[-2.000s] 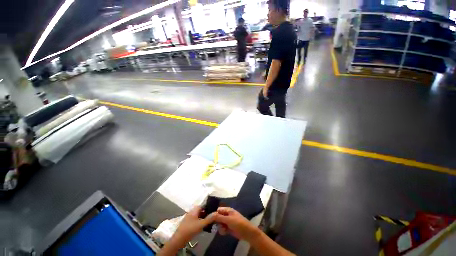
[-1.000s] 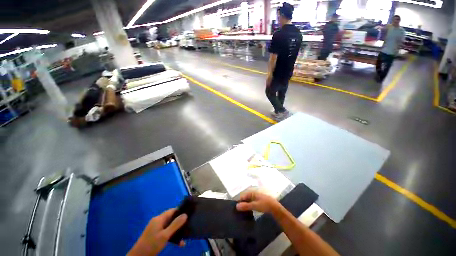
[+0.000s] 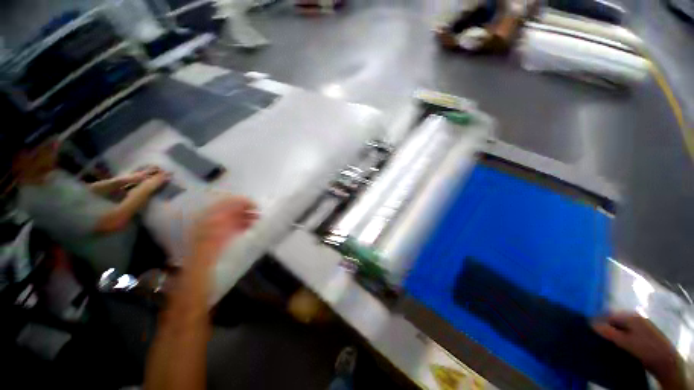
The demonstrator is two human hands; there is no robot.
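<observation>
A dark fabric panel [image 3: 525,316] lies slanting over the near part of the bright blue feed belt [image 3: 517,228]. My right hand [image 3: 628,335] is at its right end with the fingers on it. My left hand [image 3: 224,221] is blurred and raised over the near edge of the pale table, away from the panel. Nothing shows in it, but its fingers are too blurred to read. The shiny roller [image 3: 396,187] with green ends lies left of the belt.
A seated coworker [image 3: 68,202] at the left has both hands at a small dark piece on the long pale table [image 3: 304,137]. A dark stack [image 3: 194,161] and laid-out dark panels [image 3: 183,107] lie there. Fabric rolls [image 3: 586,49] are on the floor at the upper right.
The view has swung left to the roller and coworker's table. My left hand has let go of the panel and moved left. The panel, held in both hands before, is now over the belt.
</observation>
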